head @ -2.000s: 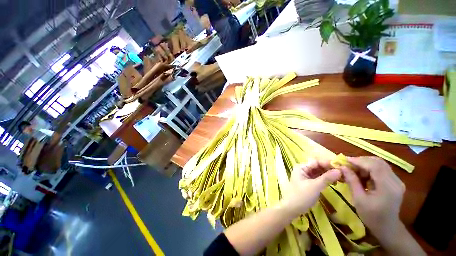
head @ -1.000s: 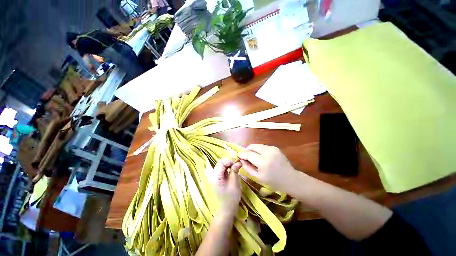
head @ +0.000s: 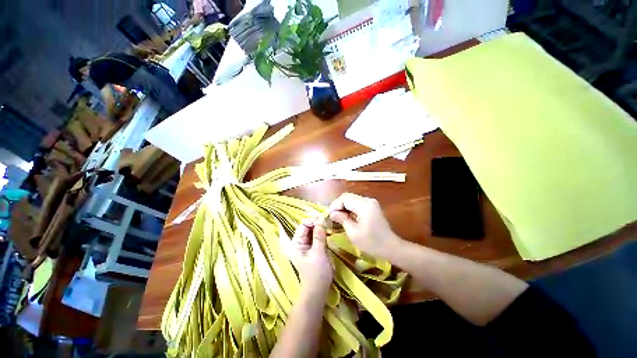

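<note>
A large fanned bundle of yellow strips (head: 237,266) lies on the desk and hangs toward me, gathered by a whitish band (head: 222,175) near its far end. My left hand (head: 311,253) and my right hand (head: 363,222) meet over the bundle's right side. Their fingertips pinch a small strip end (head: 327,222) between them. The fingers hide most of that end. A few separate strip lengths (head: 349,166) reach right from the gathered part.
The reddish-brown desk (head: 412,203) holds a black flat rectangle (head: 456,198), a large yellow sheet (head: 538,140), white papers (head: 388,120), a potted plant (head: 323,98) and a calendar (head: 353,56). A white partition (head: 230,126) stands behind. A person (head: 133,75) bends at a far bench.
The view has swung right since two seconds ago, bringing the large yellow sheet in. Both hands stay together at the strip end, with the fingers slightly shifted.
</note>
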